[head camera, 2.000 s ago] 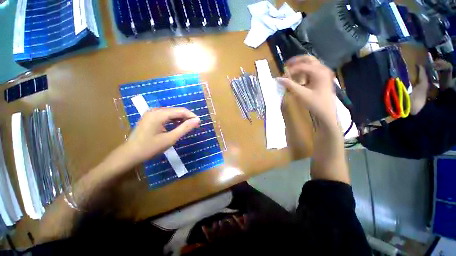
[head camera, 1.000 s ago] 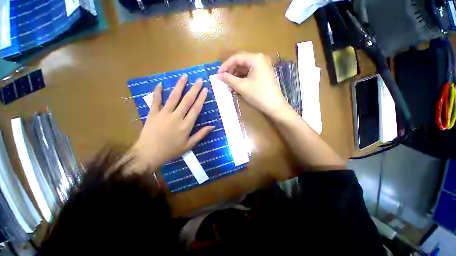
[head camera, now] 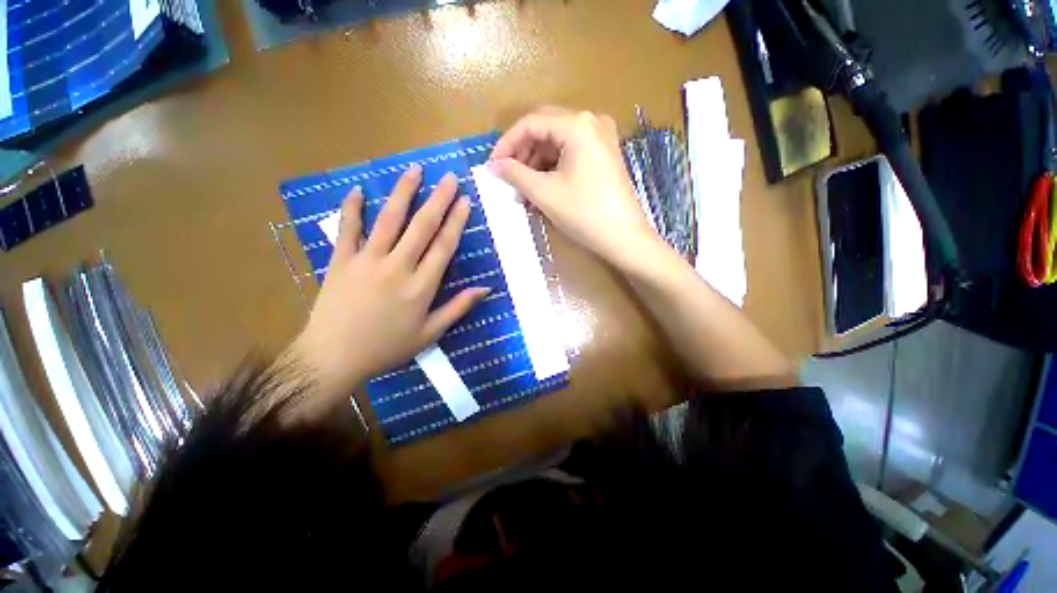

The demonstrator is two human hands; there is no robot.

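Note:
A blue solar cell panel with silvery lines lies on the brown table. My left hand lies flat on it, fingers spread, partly covering a narrow white strip. My right hand pinches the top end of a wider white strip, which lies along the panel's right side. Thin light edge ribbons show beside the panel's left and right edges.
Right of the panel are a short ribbon bundle, white strips, a yellowish sponge, a phone and a cord. At left are long ribbons, white strips, a small dark cell and stacked panels.
My right hand has moved from the white strip pile to the panel, with a strip now along its right side. My left hand has flattened onto the panel. The view has shifted.

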